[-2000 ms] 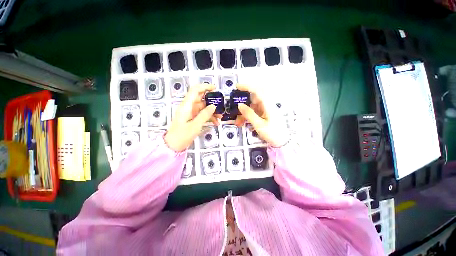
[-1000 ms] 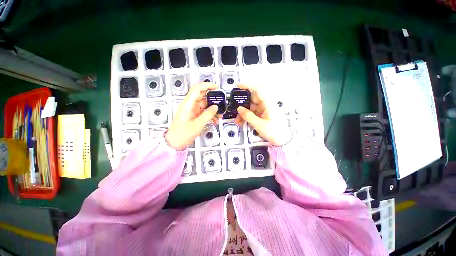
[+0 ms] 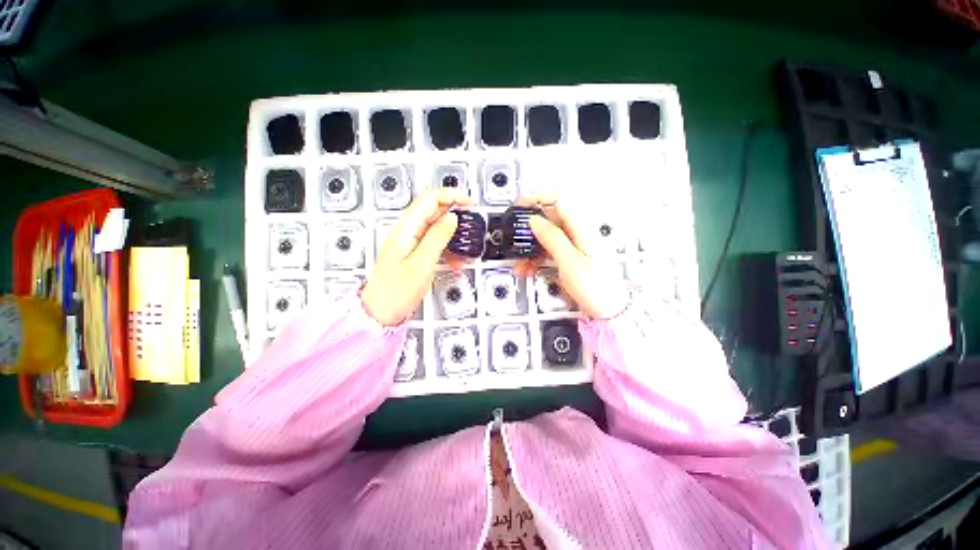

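Note:
My left hand holds a black square smartwatch unit over the middle of the white compartment tray. My right hand holds a second smartwatch unit beside it, with a small gap between the two. Both screens are lit with rows of marks too blurred to read. Another black unit shows partly in the tray behind the gap. The tray's top row holds black units face up; lower rows hold mostly clear-edged units with dark central dots. My hands and sleeves hide some pockets.
A red basket with sticks and pens, yellow cards and a white marker pen lie left. A clipboard on a black tray and a black box with red marks stand right. A second white tray is lower right.
The two units have tilted in my hands, and their screens now show stripes of marks instead of lines of white text. My thumbs have shifted to the units' outer sides.

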